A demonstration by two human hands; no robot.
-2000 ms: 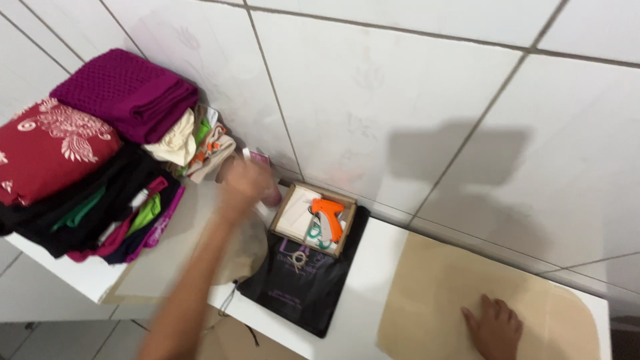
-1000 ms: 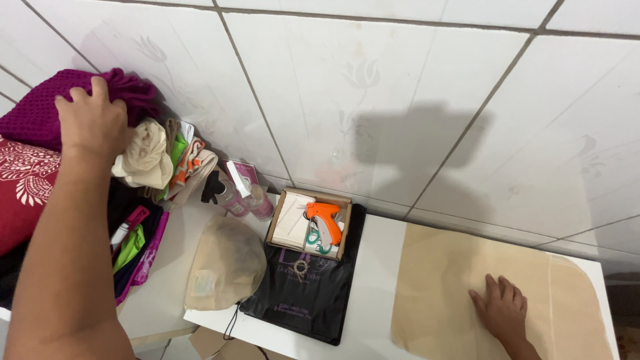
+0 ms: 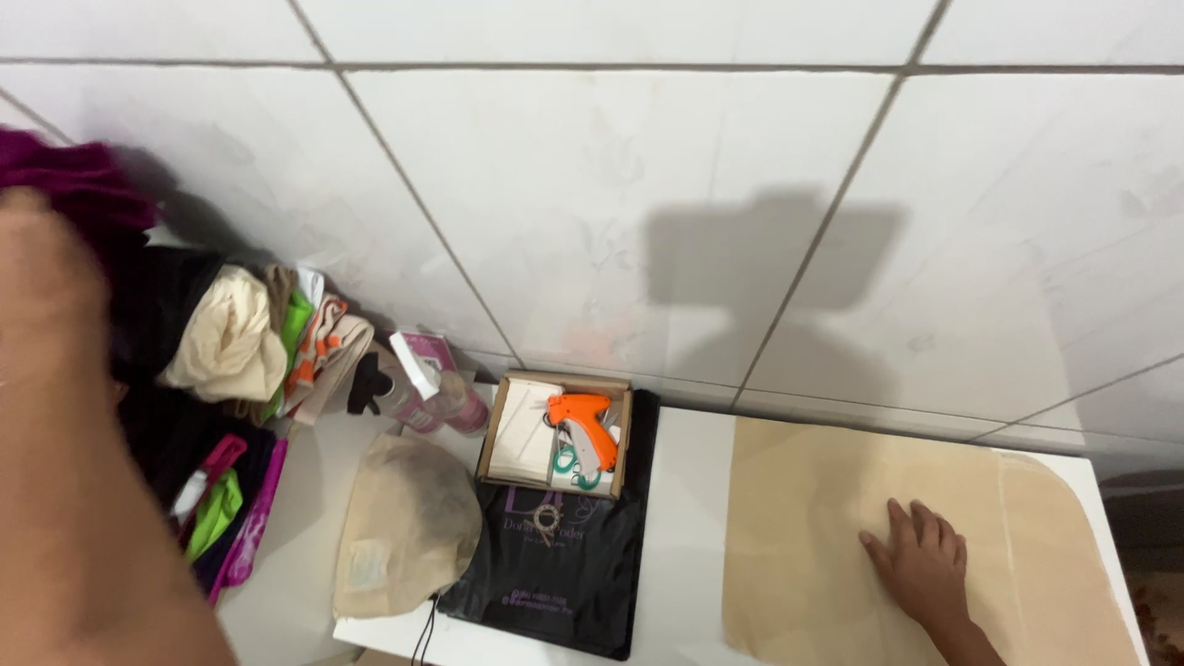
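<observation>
My left hand [image 3: 28, 222] is at the far left edge, blurred and partly out of frame, against a purple textured cloth [image 3: 92, 199]; the cloth is raised and bunched there, but the fingers are hidden. My right hand [image 3: 920, 560] lies spread, palm down, on a flat beige fabric sheet [image 3: 805, 518] on the right of the white table. Beside my left forearm are a crumpled cream cloth [image 3: 231, 338], a black cloth [image 3: 176, 296] and folded green, orange and beige garments [image 3: 324, 356].
A cardboard box [image 3: 626, 444] holds an orange tagging gun [image 3: 585, 427] and green-handled scissors [image 3: 575, 465]. It rests on a black printed plastic bag [image 3: 573, 592]. Left of that are a beige drawstring pouch [image 3: 407, 527] and spray bottles [image 3: 453, 402]. A tiled wall [image 3: 601, 231] rises behind.
My left hand has moved from near the bottles to the purple cloth at the far left, and the cloth has shifted from its folded place. My right hand remains on the beige sheet.
</observation>
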